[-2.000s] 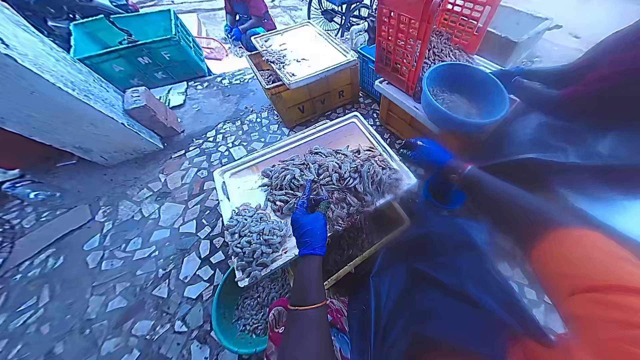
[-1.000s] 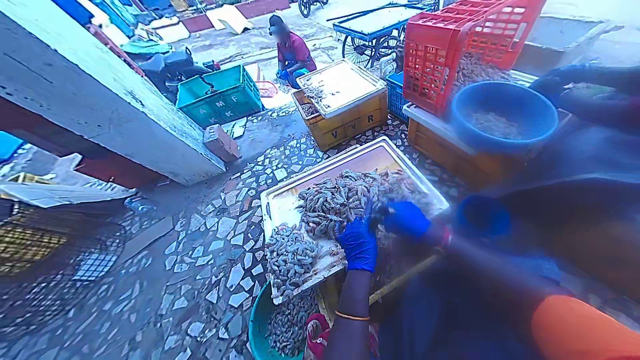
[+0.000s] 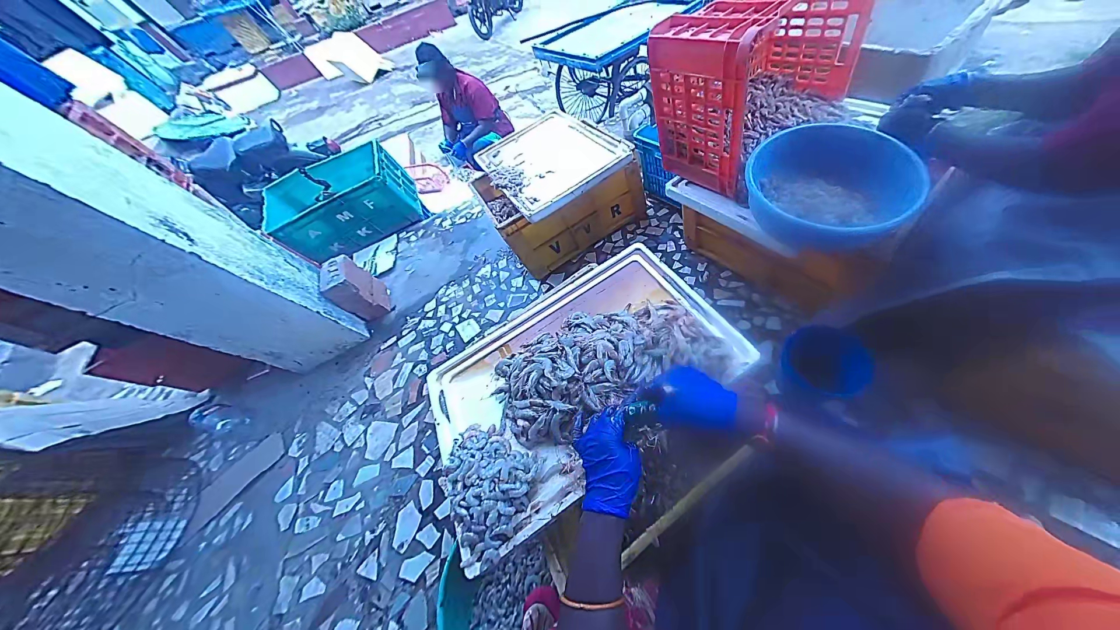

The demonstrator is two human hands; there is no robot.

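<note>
My left hand [image 3: 610,462], in a blue glove, is at the near edge of a heap of whole shrimp [image 3: 577,359] on a white lid-like tray [image 3: 647,271]. Close beside it on the right is my right hand [image 3: 696,400], also blue-gloved. Fingers of both hands meet around something small and dark, perhaps a shrimp; blur hides the exact grip. A separate pile of paler, peeled-looking shrimp [image 3: 490,486] lies on the tray's left corner. Below that corner, a green tub [image 3: 448,595] holds more shrimp.
A blue bowl [image 3: 840,188] and a red crate [image 3: 700,96] of shrimp stand at upper right, near a co-worker's blurred arms. A yellow crate [image 3: 577,236] with a white lid is beyond the tray. A teal crate [image 3: 350,206], brick [image 3: 354,287] and wall [image 3: 175,236] are left. Another person crouches behind.
My right hand has come from the tray's right side to meet my left hand at the near edge of the heap. The view has swung noticeably, showing more on the left.
</note>
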